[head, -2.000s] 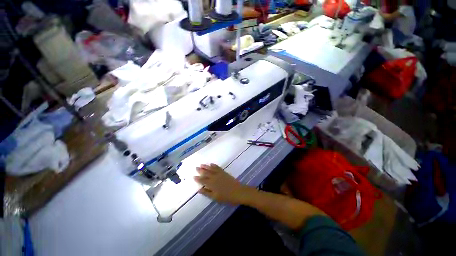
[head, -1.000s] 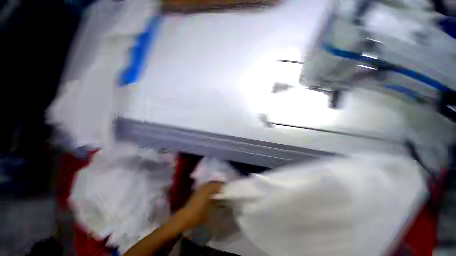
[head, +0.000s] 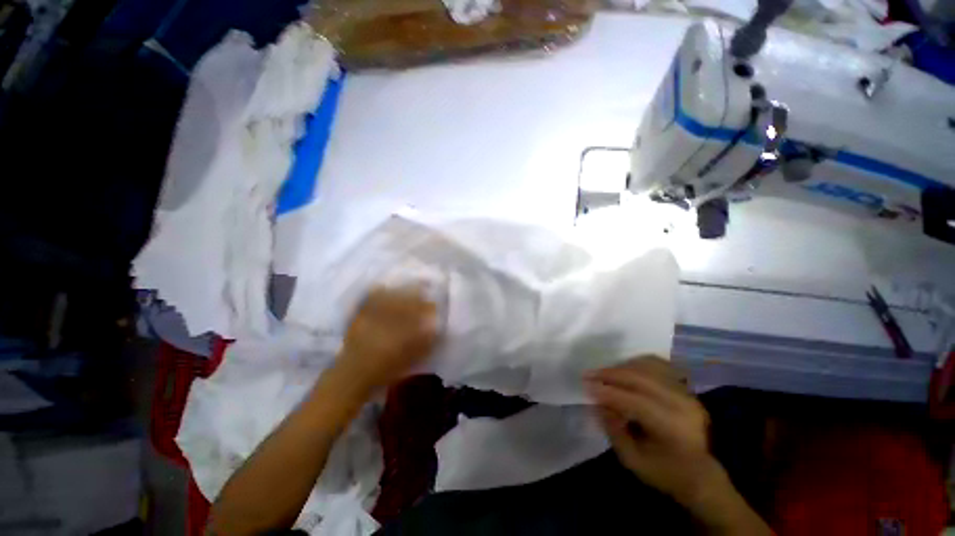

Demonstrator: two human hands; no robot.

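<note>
A white garment piece (head: 607, 314) lies loose over the table's front edge, left of and in front of the sewing machine's needle area. My left hand (head: 393, 330) is blurred, with curled fingers over the left part of the fabric; its grip cannot be made out. My right hand (head: 654, 419) pinches the fabric's lower right edge between thumb and fingers. The white machine head (head: 707, 115) with a blue stripe stands at upper right. Its presser foot area is brightly lit, and the fabric lies in front of it.
Thread snips (head: 888, 320) lie on the table at right. A cut piece stack (head: 215, 199) with wavy edges hangs at far left, with blue material (head: 314, 152) beside it. White fabric (head: 236, 419) is heaped in a red basket (head: 173, 393) at lower left. A plastic-wrapped brown board (head: 450, 37) lies behind.
The garment piece has come up from below the table's front edge and spread leftward onto the table. Both hands are now at it; one hand showed before. The view is steadier.
</note>
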